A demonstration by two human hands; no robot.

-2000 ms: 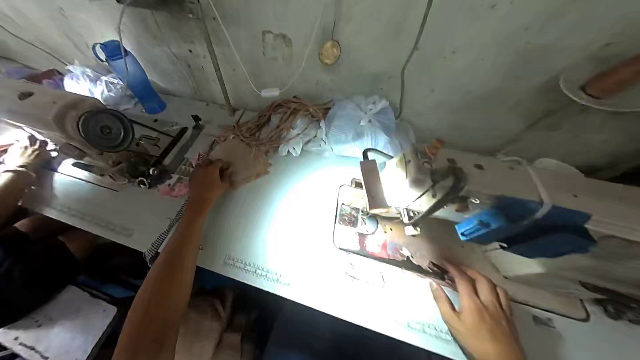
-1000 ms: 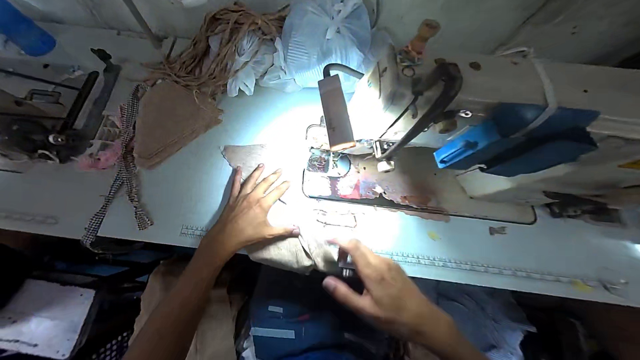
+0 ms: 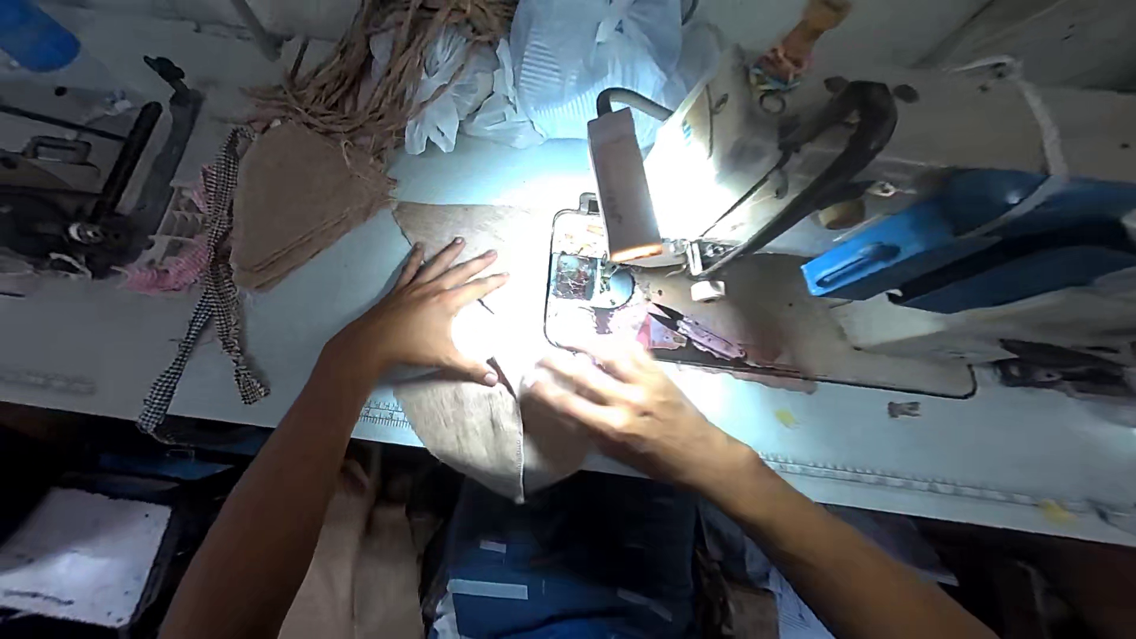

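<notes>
Brown fabric (image 3: 466,430) lies across the table's front edge, its lower part hanging over. My left hand (image 3: 435,319) rests on it with fingers spread, palm down. My right hand (image 3: 612,399) lies on the fabric's right part, slightly blurred; whether its fingers pinch the cloth is hidden by glare. To the right of the fabric stands a sewing machine (image 3: 958,115) with a lit lamp (image 3: 626,186) near its needle area. Small pink-handled thread snips (image 3: 710,339) rest on the machine bed. A stack of brown cut fabric pieces (image 3: 302,200) is left of my left hand.
Brown fabric strips (image 3: 355,89) and tied plastic bags (image 3: 595,71) are piled at the back. A checkered cord (image 3: 209,302) lies left of the stack, near part of another machine (image 3: 62,204). A ruler tape (image 3: 905,484) runs along the front edge.
Two seconds ago my left hand was at the stack of cut pieces; now it is on the fabric beside the machine. My right hand has moved left from the machine bed. The view has shifted closer.
</notes>
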